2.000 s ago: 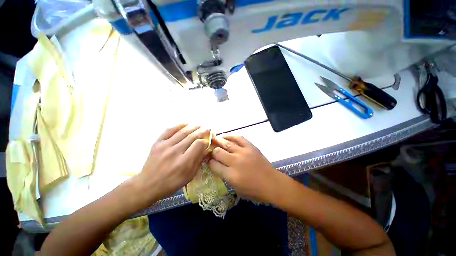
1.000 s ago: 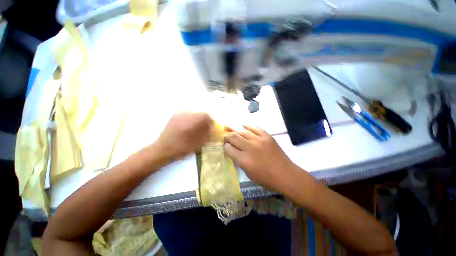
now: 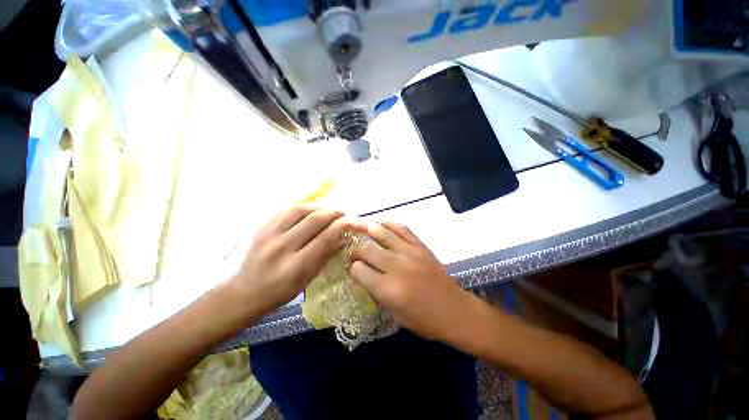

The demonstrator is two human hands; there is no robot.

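Observation:
My left hand (image 3: 287, 250) and my right hand (image 3: 402, 275) meet at the front of the white table, fingertips together on a pale yellow fabric piece with lace trim (image 3: 349, 308). The lace's scalloped end hangs over the table's front edge. A yellow corner of fabric shows just beyond my left fingers. The part between my fingertips is mostly hidden. The sewing machine (image 3: 493, 57) stands beyond my hands, and its presser foot area (image 3: 349, 127) is apart from the fabric.
Pale yellow panels (image 3: 90, 164) lie at the left. A black phone (image 3: 460, 139), blue thread snips (image 3: 579, 156), a screwdriver (image 3: 622, 146) and black-handled scissors (image 3: 720, 156) lie at the right. A bin with yellow fabric (image 3: 218, 385) is below the table; a plastic tub (image 3: 107, 29) is behind.
The view swung away and came back. One second ago the fabric lay longer toward me with my left hand blurred above it; now both hands are together and the lace is bunched below them.

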